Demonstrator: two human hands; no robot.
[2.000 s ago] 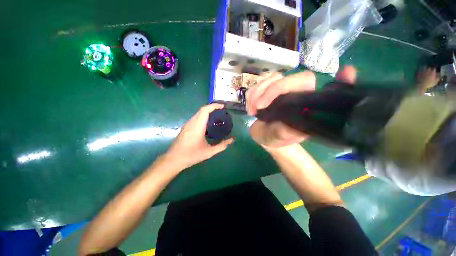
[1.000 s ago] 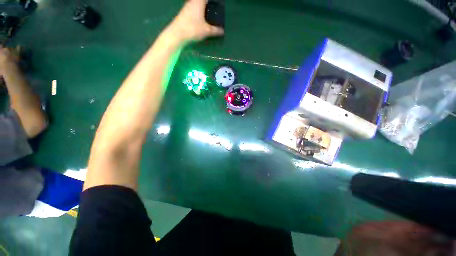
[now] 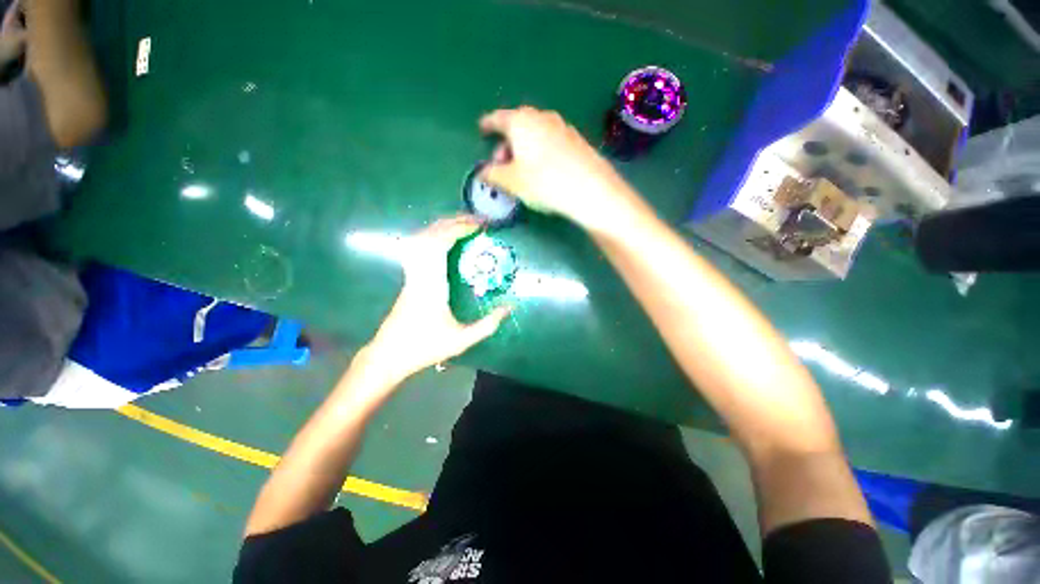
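Observation:
The green-lit unit (image 3: 487, 265) is near the front of the bench, in the curve of my left hand (image 3: 428, 299), whose thumb and fingers are around it. My right hand (image 3: 536, 162) is just beyond it, its fingers on the white-faced round piece (image 3: 493, 196) with a dark rim. That piece is beside the green-lit unit, and my fingers partly cover it. Whether the two touch is hard to tell. The pink-lit unit (image 3: 651, 100) stands on the bench farther to the right.
The blue-sided screw feeder (image 3: 787, 137) stands at the right. The black electric screwdriver (image 3: 981, 237) is at the right edge, with a clear plastic bag (image 3: 1004, 160) behind it. Another person's arm (image 3: 66, 80) is at the far left, near a small pale label (image 3: 144, 56).
My left hand has come back from the far side to the green-lit unit. My right hand has left the screwdriver for the white-faced piece. Both pieces are nearer me, and the black unit is out of my left hand.

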